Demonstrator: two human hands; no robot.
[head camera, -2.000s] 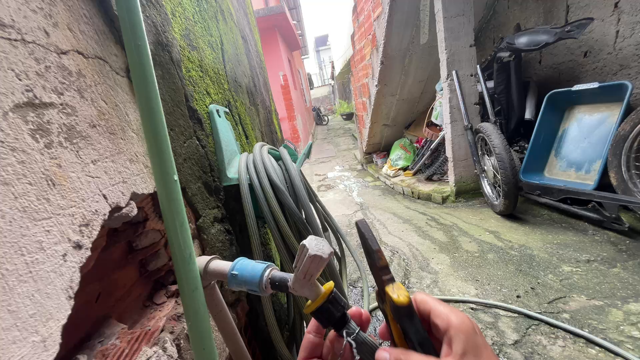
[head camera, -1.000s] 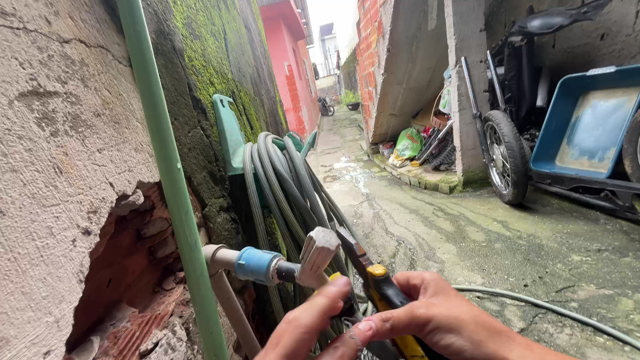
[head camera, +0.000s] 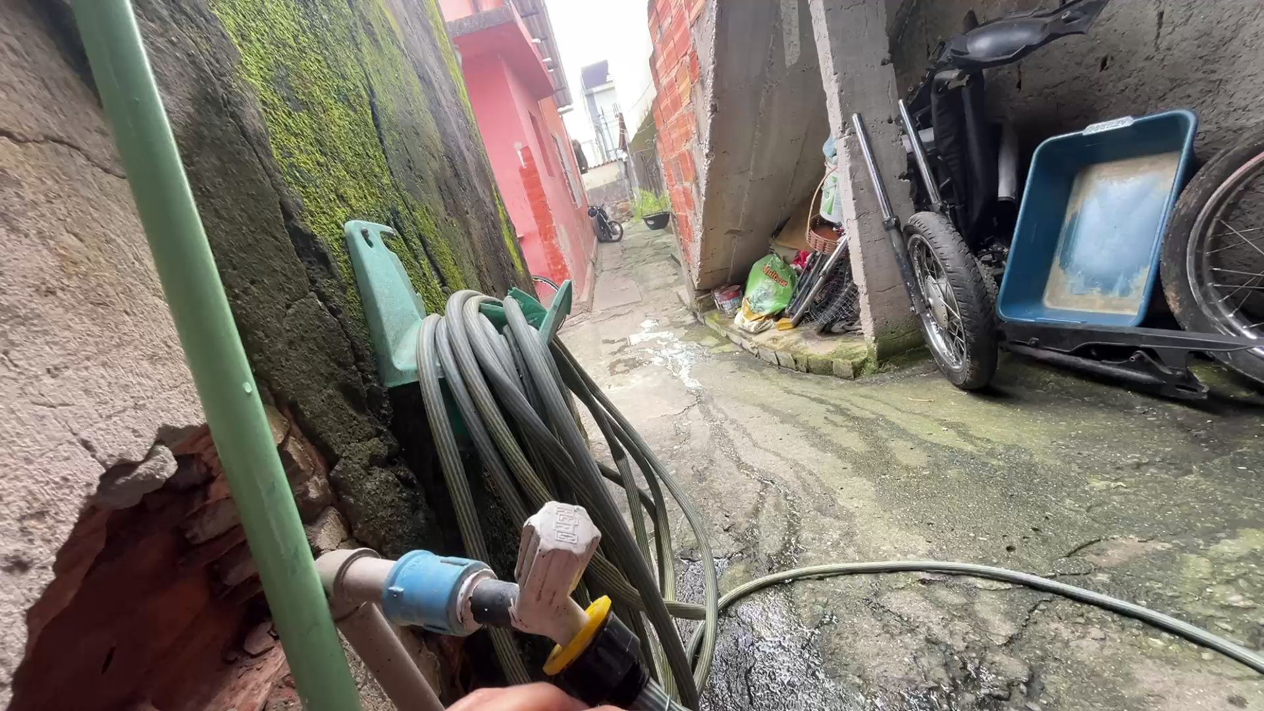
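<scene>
At the bottom edge, part of one hand (head camera: 528, 697) shows just under the black and yellow hose connector (head camera: 597, 652); which hand it is, and whether it grips anything, cannot be told. The connector sits on the outlet of a whitish plastic tap (head camera: 555, 573), whose handle points up. A blue pipe fitting (head camera: 433, 592) joins the tap to a beige pipe (head camera: 380, 642) at the wall. Behind the tap a coiled grey-green garden hose (head camera: 513, 425) hangs on a green plastic holder (head camera: 380, 306). No pliers-like tool is visible.
A green pole (head camera: 212, 365) stands left, before a broken hole in the wall. A loose hose length (head camera: 938, 567) crosses the wet concrete ground (head camera: 889, 474). On the right are a motorcycle wheel (head camera: 950, 301), a blue plastic tub (head camera: 1116, 222) and a green bag (head camera: 770, 286).
The hands have dropped mostly out of the bottom of the view. The tool with black and yellow handles, held in the earlier frames, has left the view.
</scene>
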